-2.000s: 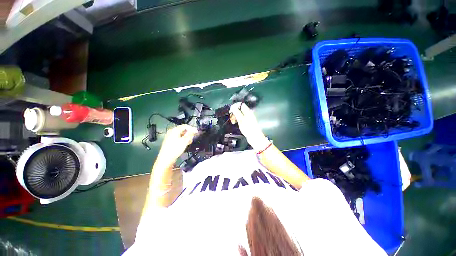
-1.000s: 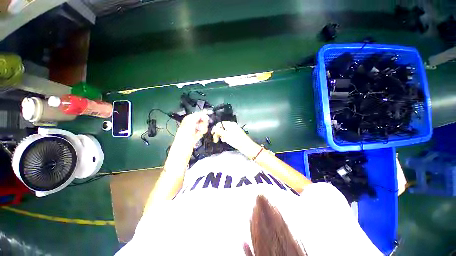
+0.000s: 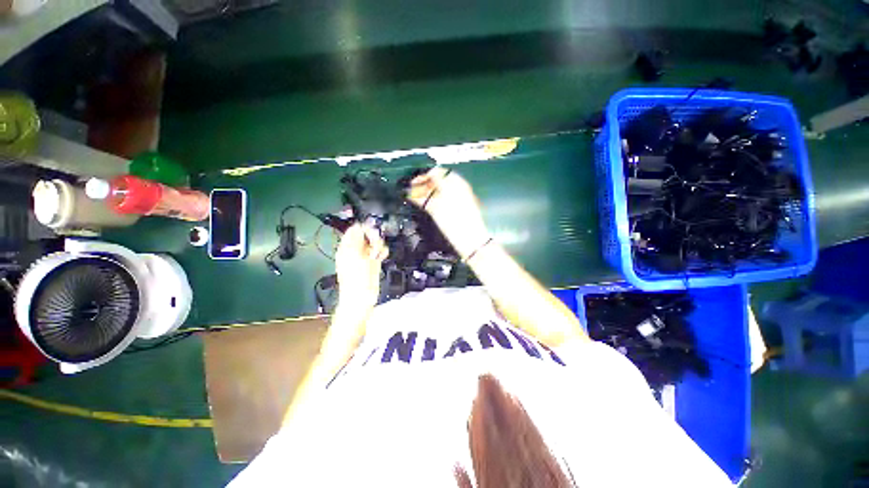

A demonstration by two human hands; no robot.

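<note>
A pile of black power adapters [image 3: 419, 274] with tangled cords lies on the green bench in front of my chest. My left hand [image 3: 361, 250] is at the pile's left side, its fingers bent at a small part or cord too blurred to name. My right hand [image 3: 440, 198] is at the pile's upper right, its fingers bent close to a thin black cord; its hold is unclear. A single adapter [image 3: 287, 242] with its looped cord lies left of the pile.
A blue basket [image 3: 616, 229] heaped with adapters stands at right, above a deeper blue bin [image 3: 719, 396] holding more. A smartphone [image 3: 228, 224], red bottle [image 3: 157, 198], pale flask [image 3: 71, 207] and white fan [image 3: 157, 295] are at left. A brown cardboard sheet [image 3: 257, 391] lies at the near edge.
My hands were close together over the pile one second ago. My right hand has moved up and away, and my left hand slightly down and left.
</note>
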